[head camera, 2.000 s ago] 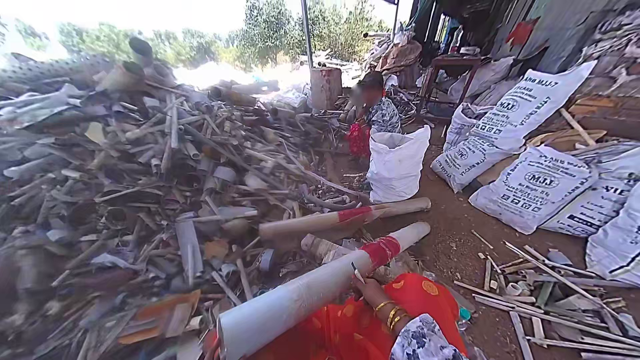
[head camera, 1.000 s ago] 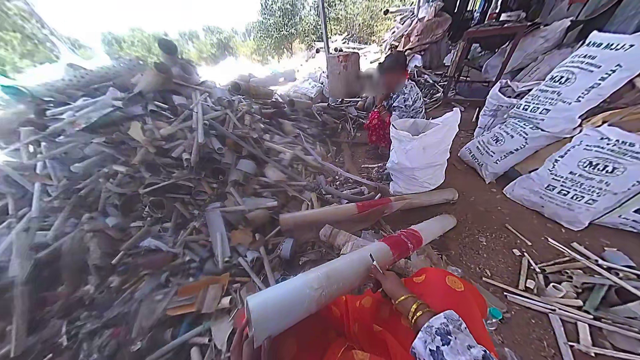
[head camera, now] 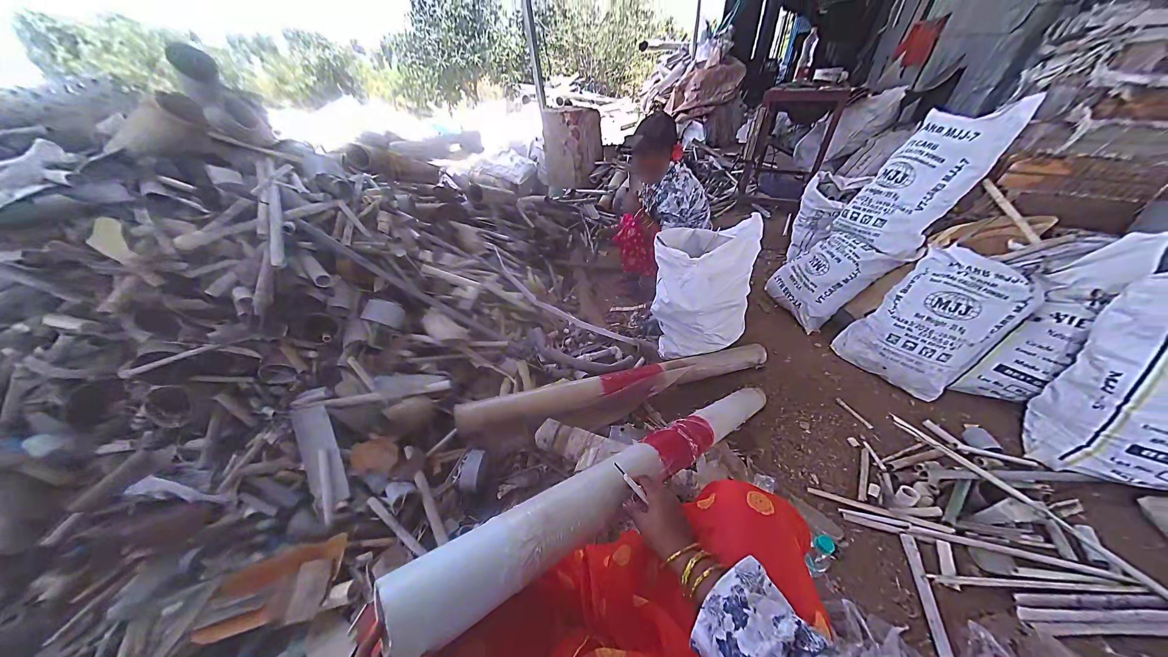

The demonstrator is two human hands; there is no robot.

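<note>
A long pale plastic pipe [head camera: 511,529] with a red band [head camera: 680,443] near its far end slants across red-orange patterned cloth [head camera: 630,575]. My right hand [head camera: 663,522], with yellow bangles at the wrist, rests on the pipe's upper right side just short of the band. Its fingers are closed on a thin, pale, pointed tool [head camera: 631,484] whose kind I cannot tell. At the pipe's near end only a small dark and reddish patch shows, and whether it is my left hand cannot be told. Beyond lies a tan pipe [head camera: 547,401] with a similar red band.
A large heap of plastic pipe scraps [head camera: 228,319] fills the left. Ahead, a person [head camera: 673,196] sits behind an open white sack [head camera: 703,297]. Printed sacks [head camera: 940,319] lie at the right. Nearer are narrow strips [head camera: 967,529] and a bottle with a green cap [head camera: 823,547].
</note>
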